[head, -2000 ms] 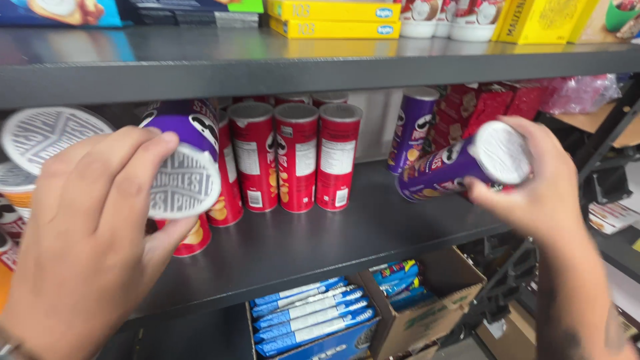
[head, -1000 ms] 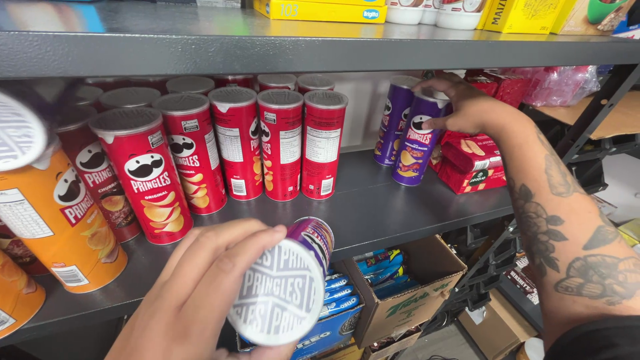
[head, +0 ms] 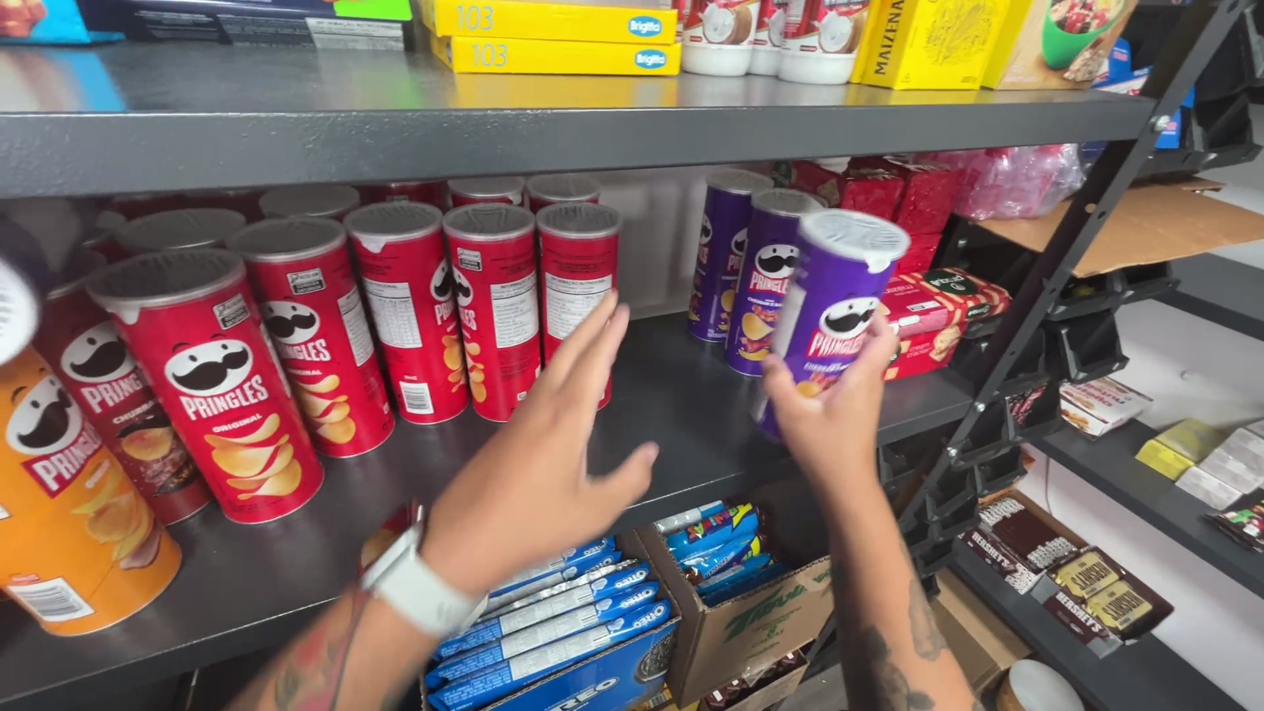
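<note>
My right hand [head: 834, 400] grips the lower part of a purple Pringles can [head: 839, 296], slightly tilted, at the shelf's front edge. Just behind it two more purple cans [head: 773, 281] stand upright at the right of the dark metal shelf [head: 681, 425]. My left hand [head: 543, 464], with a light watch band at the wrist, is empty, fingers spread, in front of the red Pringles cans [head: 491, 316]. Those red cans stand upright in rows on the left half. An orange can [head: 84, 494] stands at the far left.
Red cracker packs [head: 928, 316] lie right of the purple cans, beside the slanted rack post [head: 1052, 286]. Below are an open box of Oreo packs [head: 583, 662] and a cardboard box [head: 755, 612] of blue packs. The upper shelf edge [head: 592, 143] runs overhead, holding yellow boxes [head: 558, 54].
One second ago my left hand held a purple can low in front; now it is empty. My right hand, then at the standing purple cans, now holds a purple can in front of them.
</note>
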